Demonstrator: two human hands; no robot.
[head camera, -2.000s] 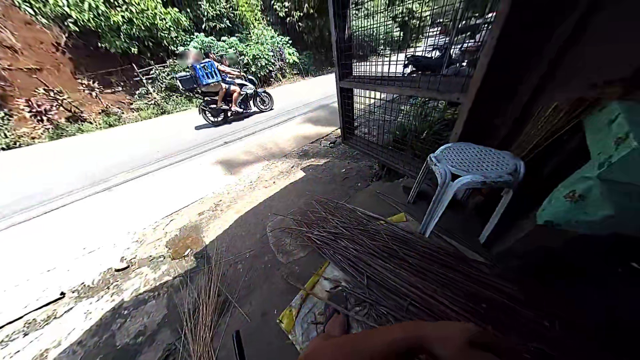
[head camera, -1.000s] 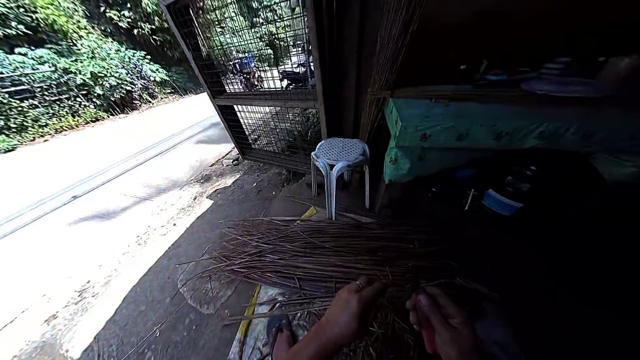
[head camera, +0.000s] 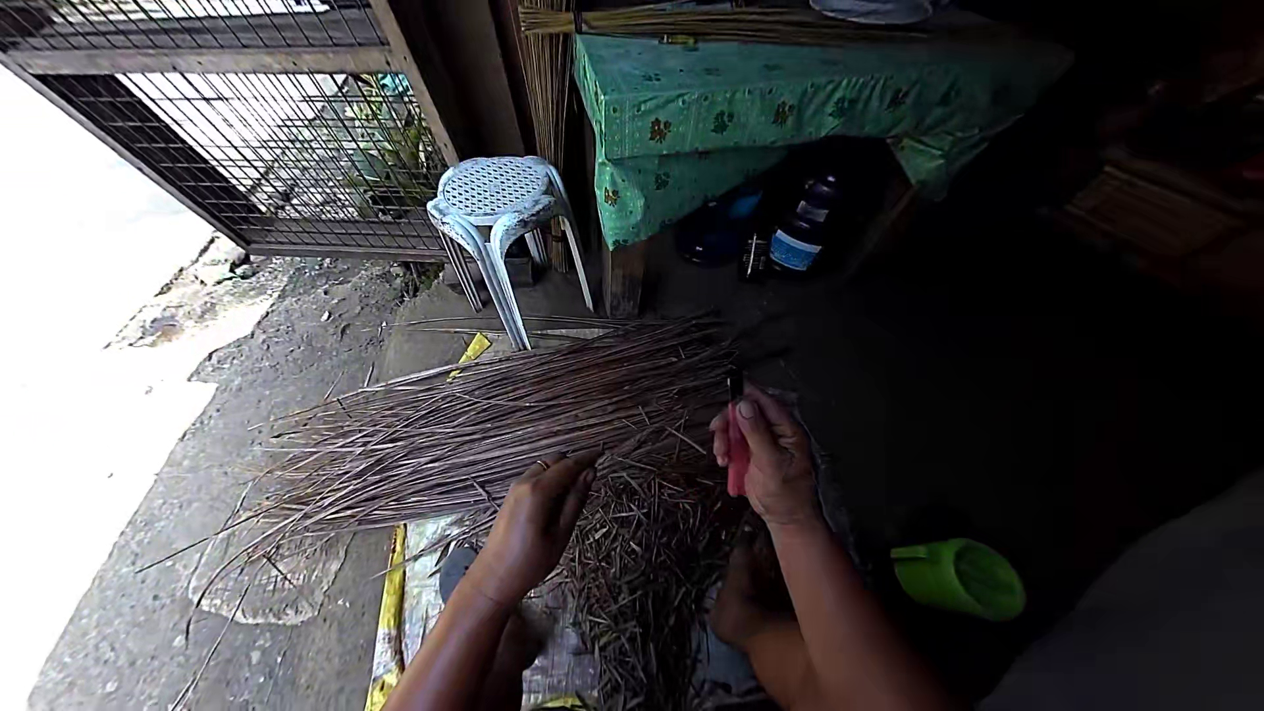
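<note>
My right hand (head camera: 780, 462) is closed around the red handle (head camera: 737, 454) of a small tool; a dark part sticks up above the fist, and its kind is unclear. At the left, my left hand (head camera: 538, 518), with a ring on one finger, lies over the near edge of a wide pile of thin brown sticks (head camera: 494, 415), like palm-leaf midribs. Its fingers are bent together, and whether a stick is between them is hidden. Short dry scraps (head camera: 642, 583) are heaped below and between both hands, on a sheet with a yellow edge (head camera: 393, 592).
A white plastic stool (head camera: 494, 188) stands behind the sticks, beside a table with a green patterned cloth (head camera: 711, 118). Bottles (head camera: 798, 232) stand under it. A green plastic dipper (head camera: 963, 580) is at the right. A wire-mesh gate (head camera: 257, 148) borders the bright road.
The view has swung right and down, and the motorcycle seen two seconds ago is out of view. My hands, close together one second ago, are farther apart.
</note>
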